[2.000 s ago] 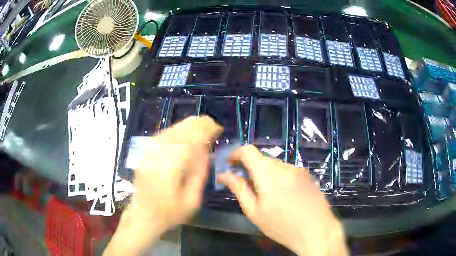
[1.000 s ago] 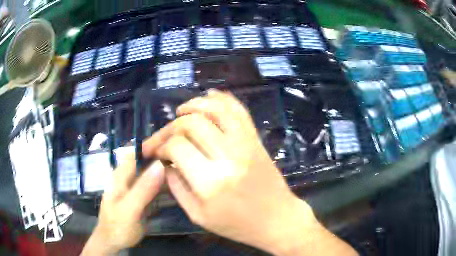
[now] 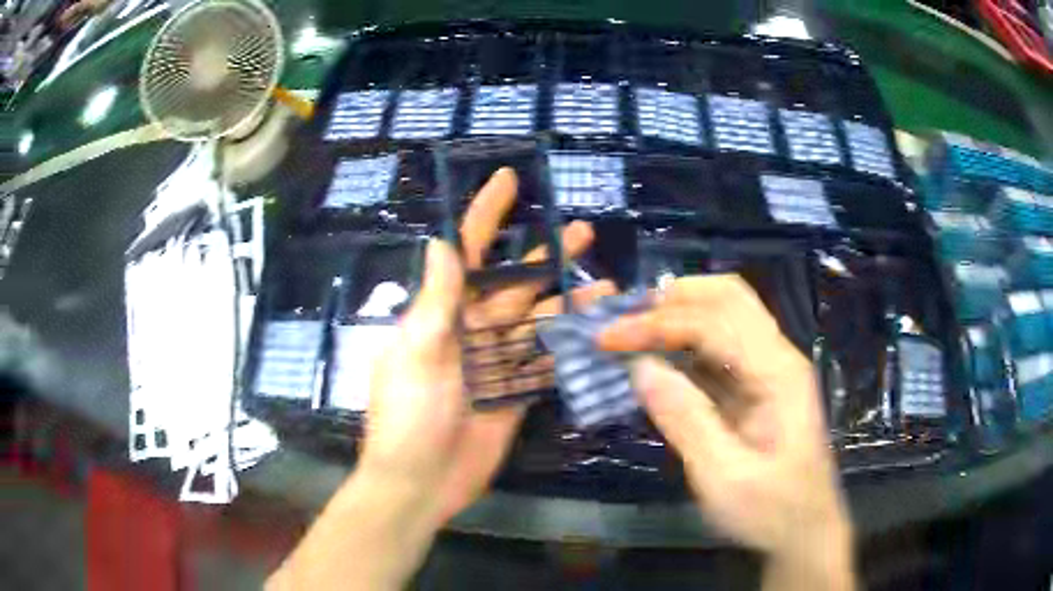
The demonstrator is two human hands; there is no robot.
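My left hand (image 3: 433, 369) holds a thin black phone front housing (image 3: 507, 272) upright over the tray, its fingers showing through the open window and the empty key grid. My right hand (image 3: 722, 398) pinches a pale blue-grey keypad (image 3: 591, 364) by its upper right part, close to the right side of the housing's key area; whether they touch cannot be told. The shiny black blister tray (image 3: 704, 444) lies below, with pale keypads (image 3: 585, 112) along its back row, some in the middle row and some at the front row's ends.
A cream desk fan (image 3: 213, 69) stands at the back left. White cut-out sheets (image 3: 179, 346) are heaped left of the tray. Blue and white stacked pieces (image 3: 1005, 231) lie at the right. A red object (image 3: 133, 531) is at the lower left.
The view has shifted back left. My hands have come apart from their close hold; the housing is now plainly in my left hand and the keypad in my right.
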